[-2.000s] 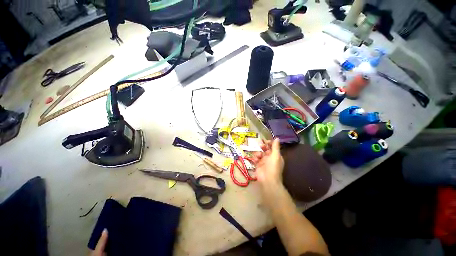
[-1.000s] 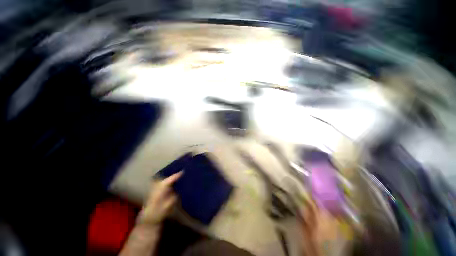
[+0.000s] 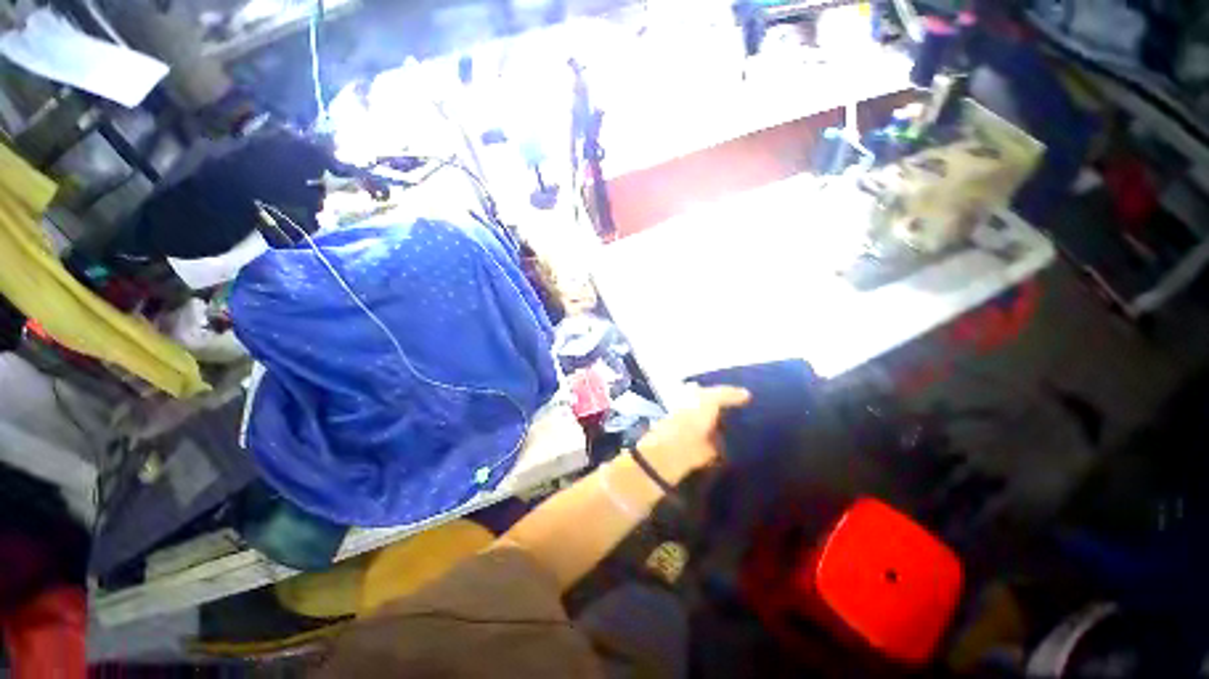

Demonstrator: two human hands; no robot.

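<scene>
My left hand point(image 3: 696, 422) reaches in from the bottom left, with a brown sleeve and a dark band at the wrist. It grips a folded dark navy cloth piece point(image 3: 772, 395) near the front edge of a white machine table point(image 3: 743, 299). The piece's lower part blends into dark material behind it, so its full outline cannot be told. My right hand is not in view.
A blue dotted cloth point(image 3: 398, 358) lies heaped on a wooden table point(image 3: 172, 584) at left. A yellow cloth point(image 3: 100, 285) hangs at far left. A pale sewing machine point(image 3: 948, 192) stands at upper right. A red stool seat point(image 3: 891, 578) is at lower right.
The view has turned from the worktable with irons, shears and cones to the machine tables. My left hand still holds the navy piece. My right hand and the pinkish lit phone have left view.
</scene>
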